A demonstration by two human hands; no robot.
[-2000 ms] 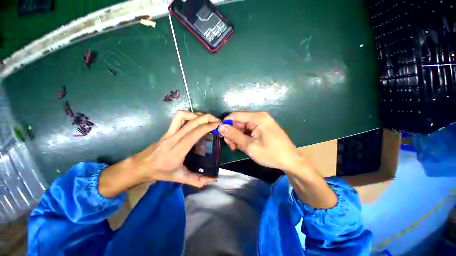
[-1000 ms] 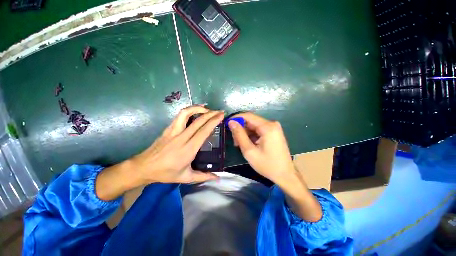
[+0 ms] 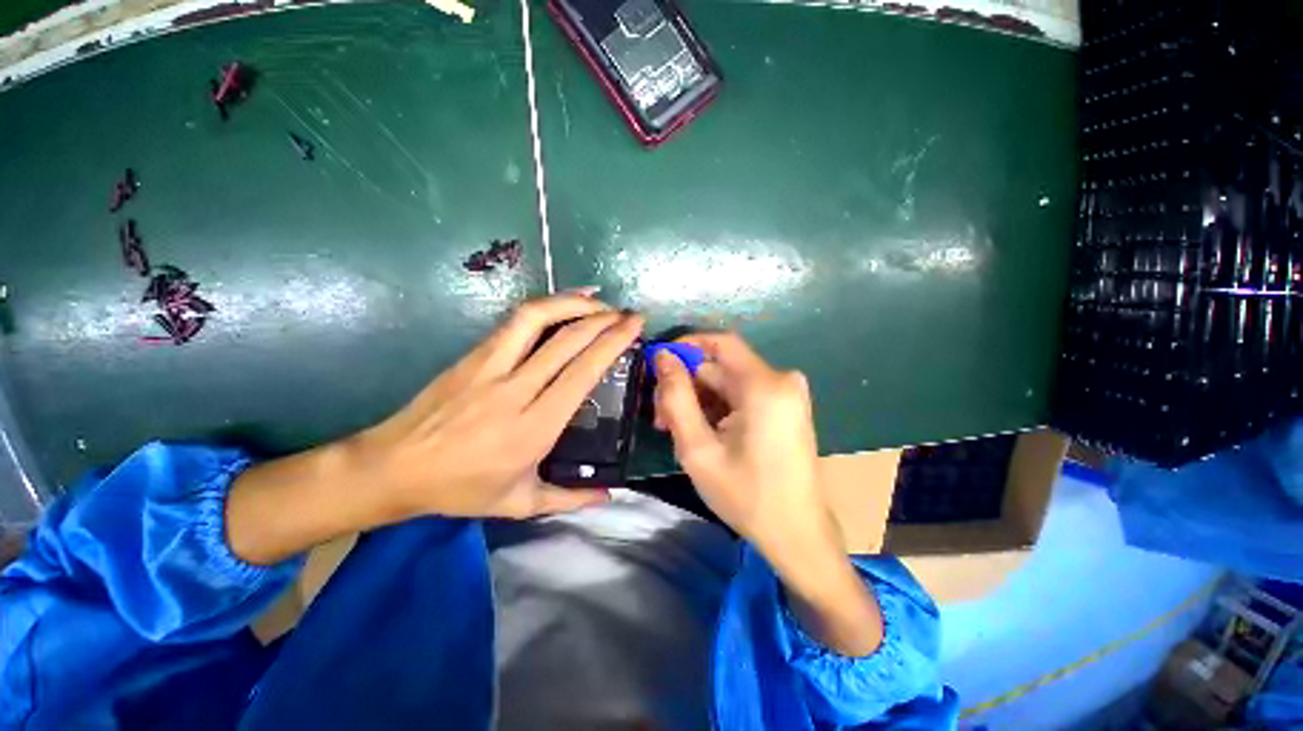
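A black phone [image 3: 593, 436] with a dark red rim lies at the near edge of the green bench. My left hand [image 3: 479, 414] lies over its left side and grips it, with the fingers across its upper part and the thumb near its lower end. My right hand [image 3: 743, 421] pinches a small blue pick [image 3: 676, 354] against the phone's upper right edge. The fingers hide much of the phone and the pick's tip.
Another phone with a red rim [image 3: 646, 64] lies at the top of the bench [image 3: 829, 172]. Small dark red parts [image 3: 175, 304] lie in loose piles at left. Black trays [image 3: 1193, 243] stand at right. A cardboard carton [image 3: 960, 564] with black trays inside is below the bench edge.
The view has shifted, so the bench items sit differently in the picture. My right hand with the blue pick has moved slightly from the phone's top to its right edge. My left hand still holds the phone.
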